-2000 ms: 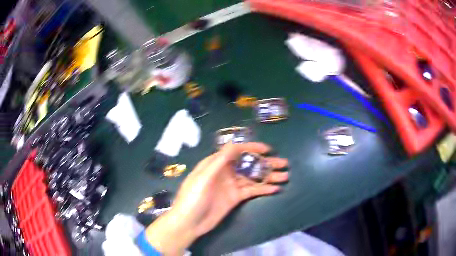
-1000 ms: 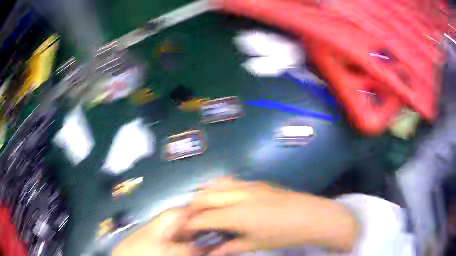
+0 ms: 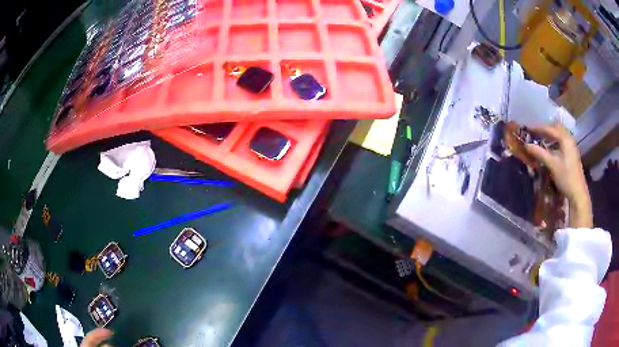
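My right hand (image 3: 563, 166) is at the white-topped machine (image 3: 434, 203) on the right. Its fingertips are at a brown-orange fixture block (image 3: 516, 141); whether they hold anything is unclear. A black pad (image 3: 508, 188) lies just below the block. Only fingertips of my left hand (image 3: 98, 337) show at the bottom left edge; its grip is hidden. Open watch housings with white labels lie on the green bench: one in the middle (image 3: 188, 247), one further left (image 3: 112, 259), one below it (image 3: 102, 310). Another is cut off at the bottom edge.
Stacked red foam trays (image 3: 292, 112) overhang the bench, with dark screens (image 3: 255, 79) in some pockets. Blue sticks (image 3: 183, 219) and crumpled white cloth (image 3: 127, 167) lie beside them. A green-handled tool (image 3: 399, 162) lies between bench and machine. A gold-yellow cylinder (image 3: 553, 44) stands behind the machine.
The view has swung right, bringing the machine into sight. My right hand has moved from beside my left hand to the fixture block. My left hand has mostly left the picture.
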